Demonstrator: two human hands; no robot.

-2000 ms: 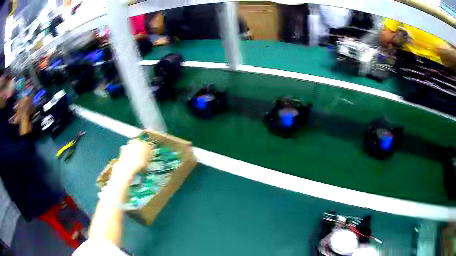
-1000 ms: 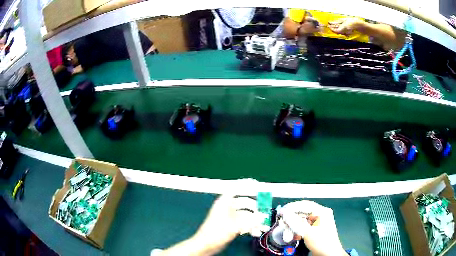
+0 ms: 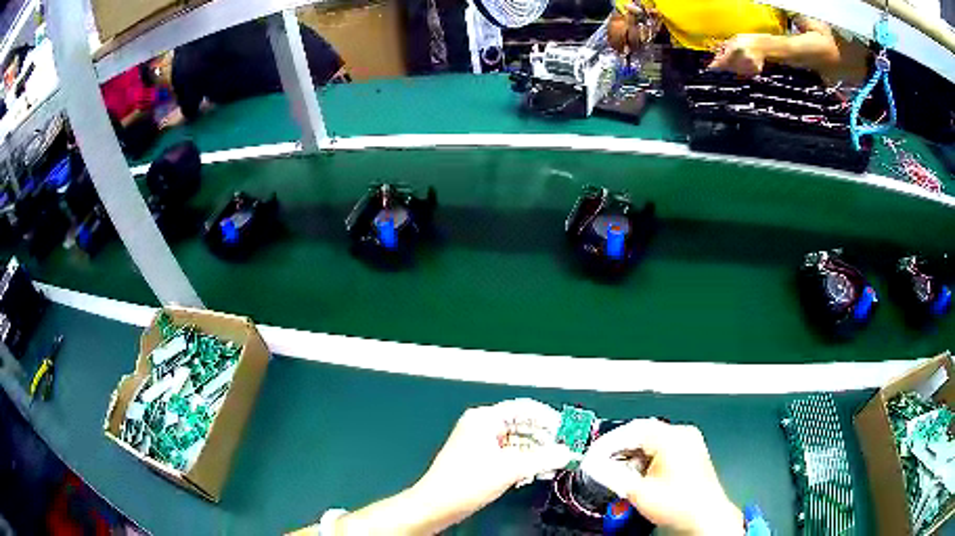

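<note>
My left hand (image 3: pixel 496 450) holds a small green circuit board (image 3: pixel 575 428) by its lower left part, above the back edge of a black chassis sub-assembly (image 3: pixel 565 505). My right hand (image 3: pixel 664 470) is over the right side of the chassis, its fingertips pinched close to the board's lower edge. What the right fingertips grip is too small and blurred to tell. The chassis lies on the green bench mat, with a blue component (image 3: pixel 618 515) at its front right. My hands hide much of it.
PCB box (image 3: pixel 243 414) stands at left, another (image 3: pixel 878 461) at far right, beside a striped PCB panel (image 3: pixel 821 466). Yellow-handled pliers (image 3: pixel 44 372) lie far left. Beyond the white rail (image 3: pixel 450 358), the conveyor (image 3: pixel 471 304) carries several chassis. A person in yellow (image 3: pixel 723 26) works across it.
Two seconds ago a hand was in the left box. Since one second ago, the board has shifted slightly right and tilted, and my right fingers have closed in beside it.
</note>
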